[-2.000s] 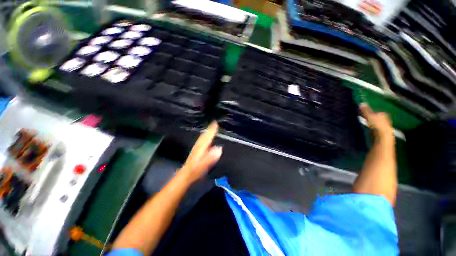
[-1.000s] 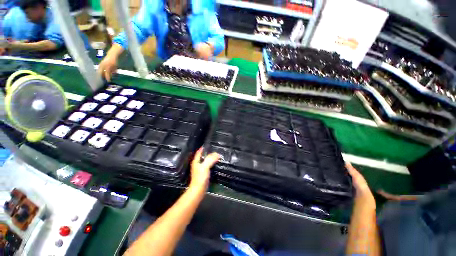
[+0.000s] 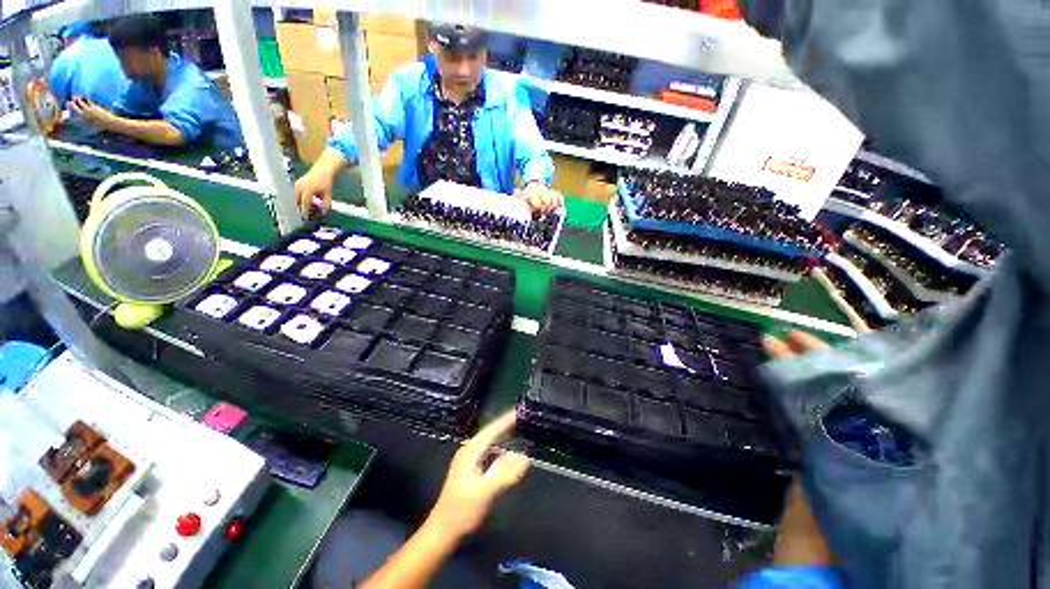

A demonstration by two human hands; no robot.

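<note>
A stack of black gridded trays [image 3: 645,374] lies on the green bench, with a small white piece [image 3: 671,356] on top. My left hand [image 3: 478,481] is at its near left corner, index fingertip at the edge, thumb apart, holding nothing. My right hand [image 3: 794,345] shows only as fingers by the stack's far right side; a grey sleeve or garment hides the rest, so its grip cannot be told. To the left, a second black tray stack [image 3: 426,359] carries white square housings [image 3: 303,327] in its left pockets.
A person in grey [image 3: 921,345] fills the right foreground. A person in blue [image 3: 403,109] stands across the bench, one hand by the left stack. A green fan [image 3: 156,247], white press base [image 3: 202,460], dark phone-like device [image 3: 290,457] and racks of dark parts [image 3: 714,213] surround the work.
The grey-clothed person has moved in from the right, covering part of my right arm. My left hand has loosened from the stack's side to a fingertip at its corner. The view has tilted up.
</note>
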